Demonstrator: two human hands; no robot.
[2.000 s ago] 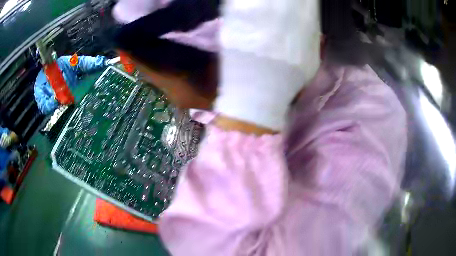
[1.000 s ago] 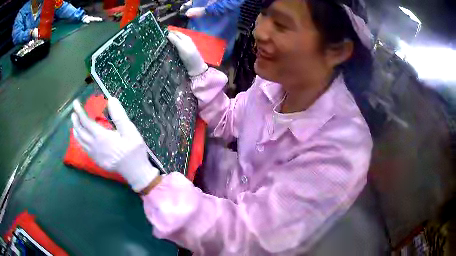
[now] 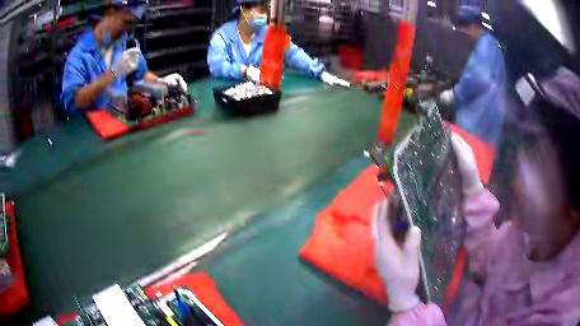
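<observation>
No hand of mine is in view. Nearest in front of me, a circuit board (image 3: pixel 124 311) lies component side up on a red pad (image 3: pixel 202 294), cut off by the bottom edge; a long white heatsink and a yellow part show on it. At the right, a person in pink with white gloves holds another circuit board (image 3: pixel 429 184) upright and tilted above a red pad (image 3: pixel 343 226). Its solder side shows, with a pale outline, somewhat blurred.
Across the green bench (image 3: pixel 172 162), a person in blue handles a board (image 3: pixel 152 105) on a red pad. A black parts tray (image 3: pixel 247 100) of pale pieces stands by a red-wrapped post (image 3: pixel 273 57). Another wrapped post (image 3: pixel 395 83) is nearer. More people in blue are behind.
The view has swung left and down the bench. The person in pink and the held board are now at the right edge, and the near board shows at the bottom left.
</observation>
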